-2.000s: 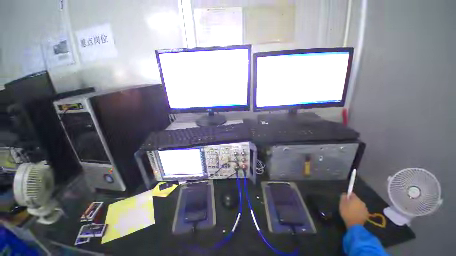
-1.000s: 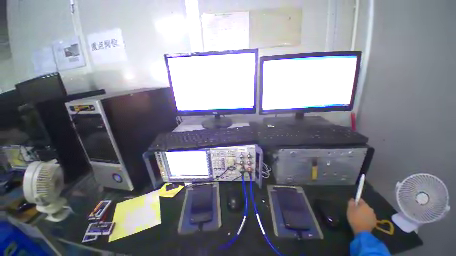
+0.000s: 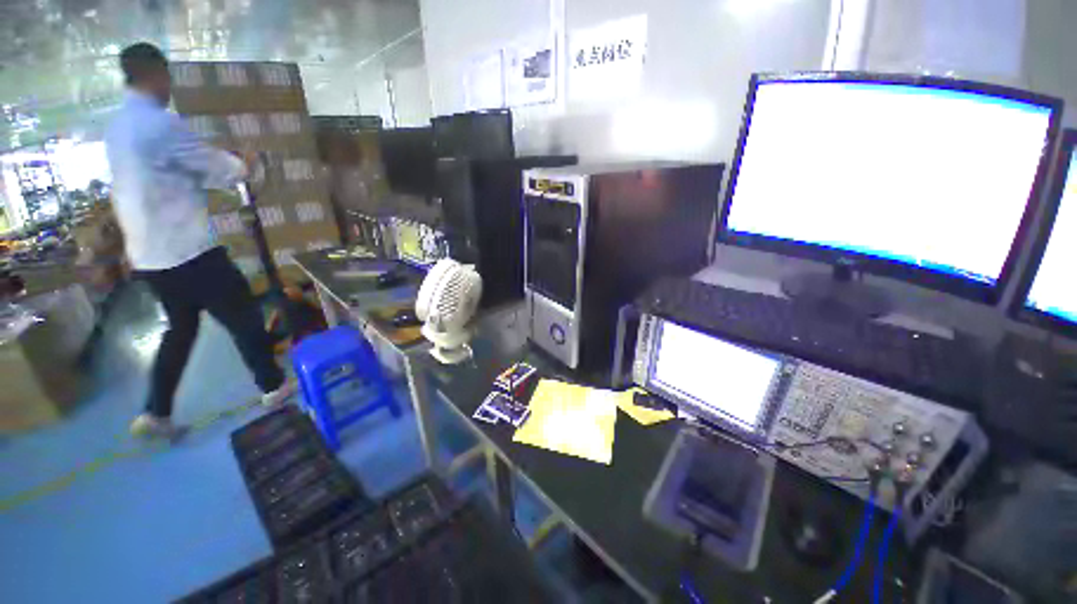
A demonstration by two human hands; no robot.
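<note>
Neither of my hands is in view. Nearest in front of me, a dark phone (image 3: 716, 481) lies on the left coupler plate (image 3: 756, 516), with a short cable end at its near edge. The grey tester (image 3: 815, 401) with a lit screen stands behind the plate. Blue cables (image 3: 872, 545) run down from its ports. A dark mouse (image 3: 810, 527) lies right of the plate. The second plate (image 3: 963, 583) is cut off at the bottom right edge.
Black trays (image 3: 354, 545) are at the lower left, beside the bench. A blue stool (image 3: 343, 375) stands on the floor. A person (image 3: 177, 201) holds a handle near stacked cartons (image 3: 289, 165). A white fan (image 3: 449, 301), yellow paper (image 3: 569, 421) and a computer tower (image 3: 591, 271) are on the bench.
The view has swung left, showing the floor, trays, stool and person. My right hand with the white pen, the right fan and most of the right plate have left the picture.
</note>
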